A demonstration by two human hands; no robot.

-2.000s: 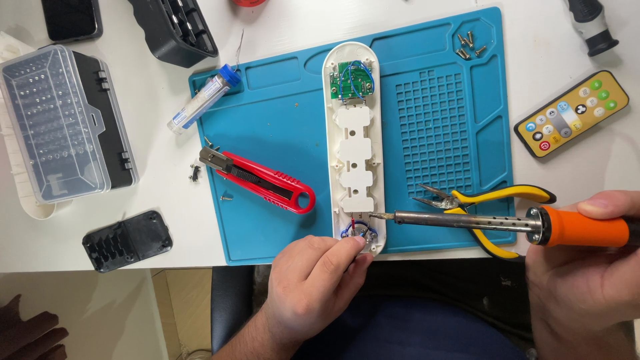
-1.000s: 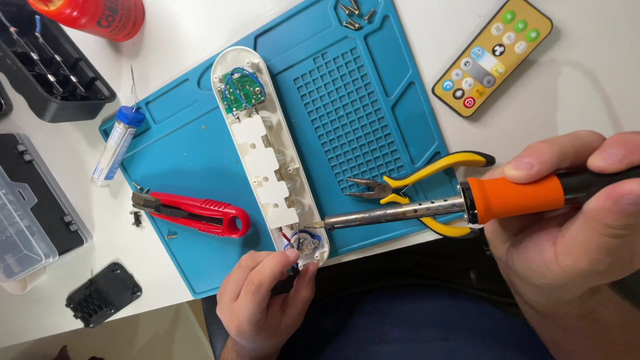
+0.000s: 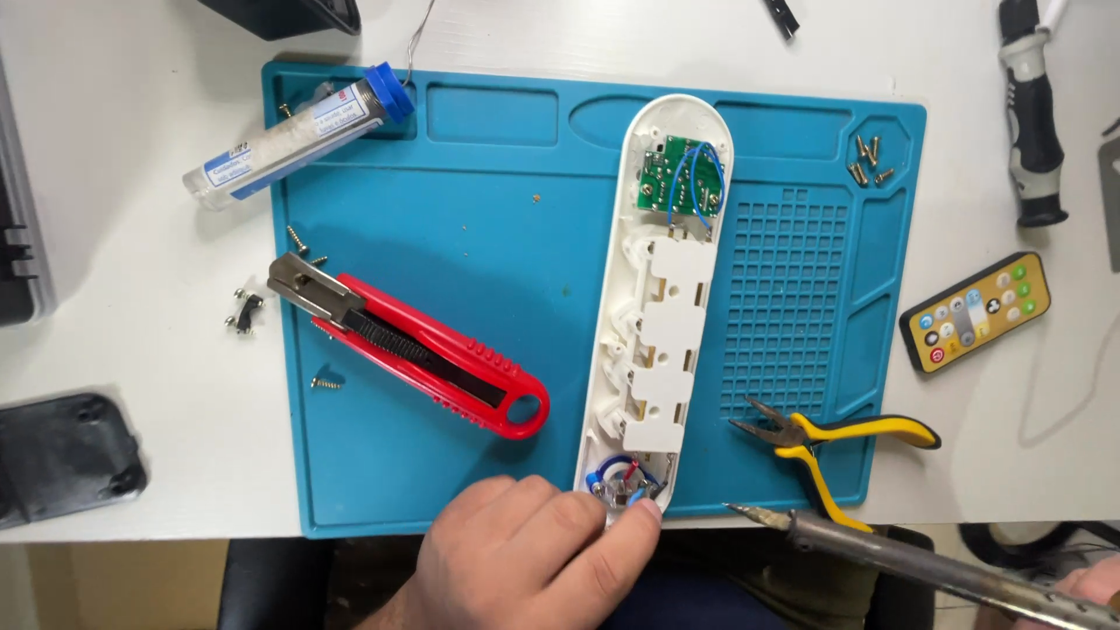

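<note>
A long white plastic housing (image 3: 615,350) lies upright in view on the blue silicone work mat (image 3: 490,289). It holds a green circuit board (image 3: 679,175) with blue wires at its far end and red and blue wires (image 3: 626,472) at its near end. My left hand (image 3: 547,547) presses its fingertips on the near end, at the wires; what lies beneath them is hidden. At the lower right, a soldering iron (image 3: 910,560) points its tip left, just off the housing and apart from it. Only part of my right hand (image 3: 1094,584) shows, at the iron's rear.
A red utility knife (image 3: 411,350), a solder tube (image 3: 302,136) and loose screws (image 3: 325,383) lie left. Yellow-handled pliers (image 3: 792,433), a remote control (image 3: 976,312), more screws (image 3: 866,160) and a black and grey tool (image 3: 1032,122) lie right. The table edge is near me.
The soldering iron's tip has moved away from the wires, to the right and toward me. My left hand stays at the housing's near end. The view has shifted and turned.
</note>
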